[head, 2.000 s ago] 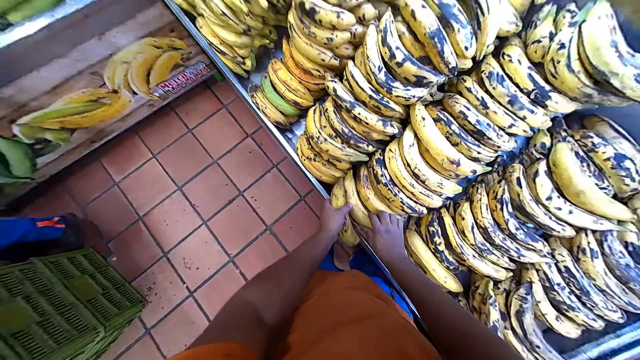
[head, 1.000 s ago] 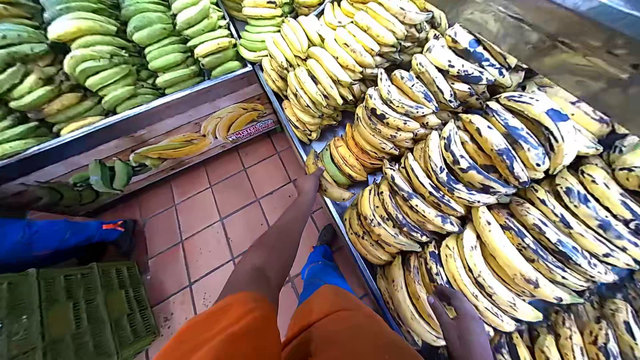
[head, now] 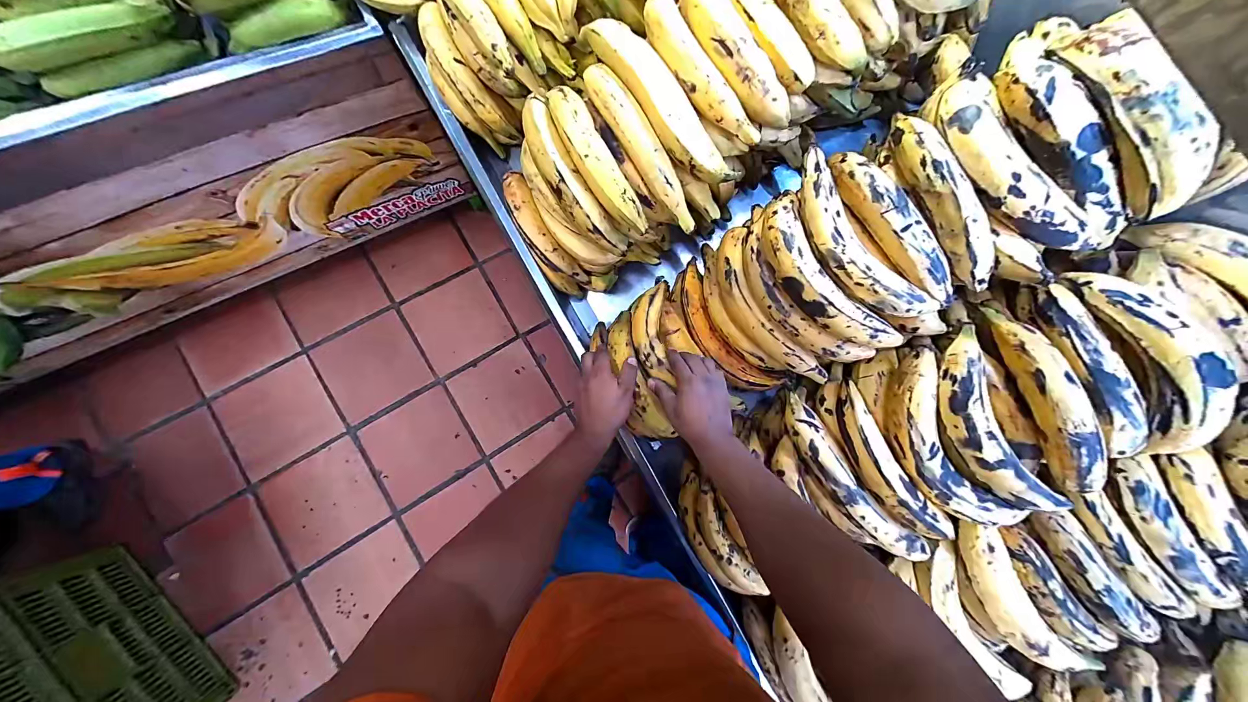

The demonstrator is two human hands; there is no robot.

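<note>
Both hands are on a small bunch of yellow plantains point(head: 651, 336) at the left edge of a metal display tray point(head: 575, 322). My left hand point(head: 604, 388) grips the bunch's outer side at the tray's rim. On its near right side lies my right hand point(head: 694, 392), fingers over the fruit. Directly right of the bunch is an orange-yellow plantain point(head: 717, 336) in a row of spotted ones. Beyond a strip of bare metal rises a heap of yellower plantains point(head: 624, 146). Heavily blackened plantains point(head: 985, 439) fill the right side.
A second bin with a metal rim point(head: 195, 83) holds green plantains point(head: 97, 39) at the upper left; its side panel bears printed plantains and writing. A green plastic crate point(head: 107, 634) stands on the tiled floor point(head: 322, 390), near another person's shoe point(head: 58, 478).
My right hand has moved from the spotted plantains nearer me to the bunch at the tray's edge, beside my left hand. The green-tinged plantain seen there earlier no longer shows.
</note>
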